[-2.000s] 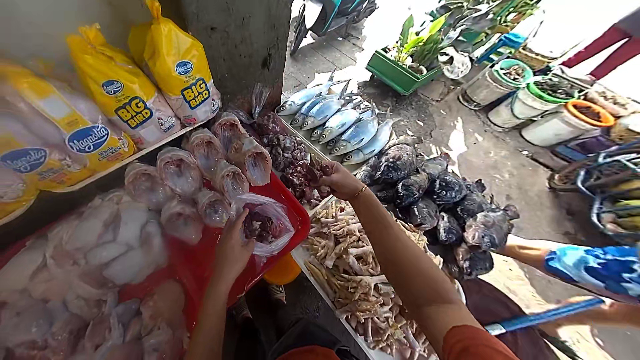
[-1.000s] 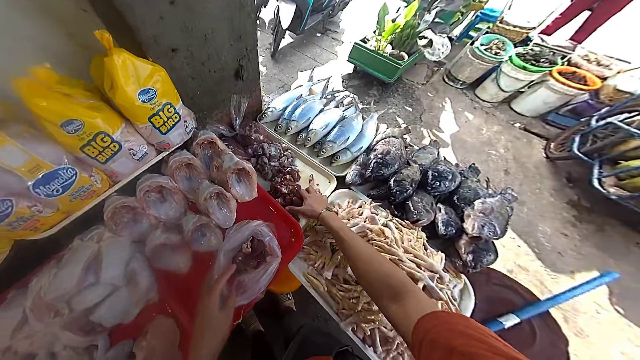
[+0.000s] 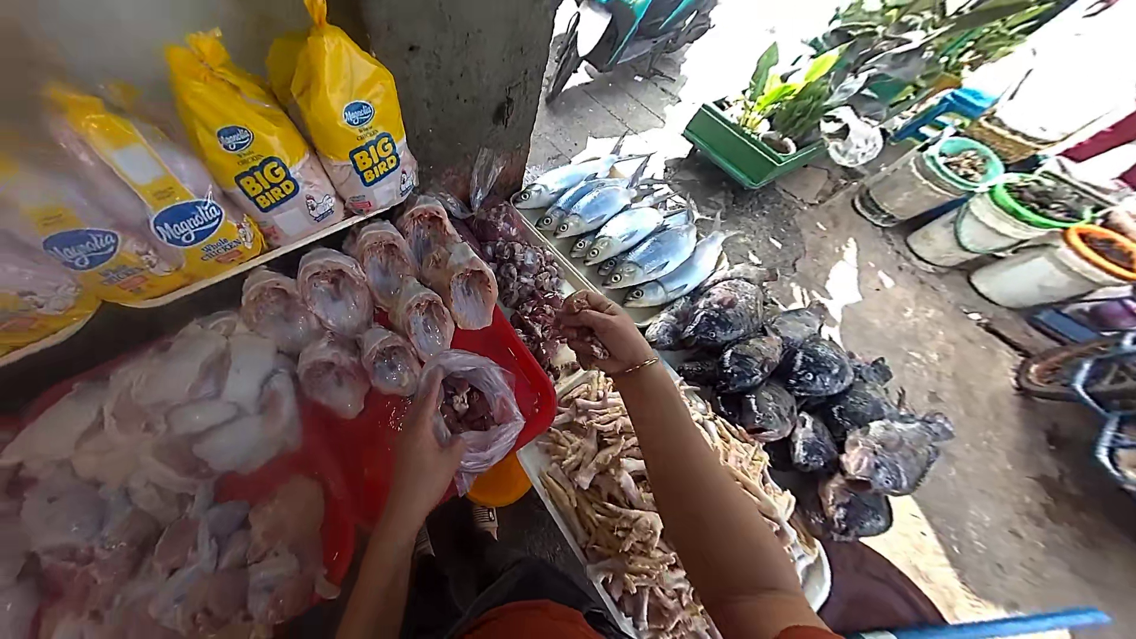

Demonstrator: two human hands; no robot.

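Observation:
My left hand [image 3: 426,453] holds a clear plastic bag [image 3: 501,422] by its side, with dark red giblets [image 3: 463,404] inside its open mouth. The bag is over the right end of a red plastic tray [image 3: 524,364]. My right hand [image 3: 603,333] has its fingers curled around a few small pieces of dark meat, just right of a pile of giblets [image 3: 532,275]. Chicken feet [image 3: 612,497] lie below my right wrist. Whole raw chickens [image 3: 337,288] and pale chicken cuts [image 3: 133,426] cover the tray's left part.
Silvery fish [image 3: 657,253] and dark fish [image 3: 816,364] lie beyond my right hand. Bagged whole chickens [image 3: 355,115] stand on a shelf at upper left, beside a concrete post [image 3: 453,80]. A blue pole [image 3: 1003,624] is at lower right; a green planter [image 3: 750,151] and buckets [image 3: 1029,266] stand farther off.
My right hand has come up from the giblet pile with pieces in its fingers. The blue pole has dropped lower in view.

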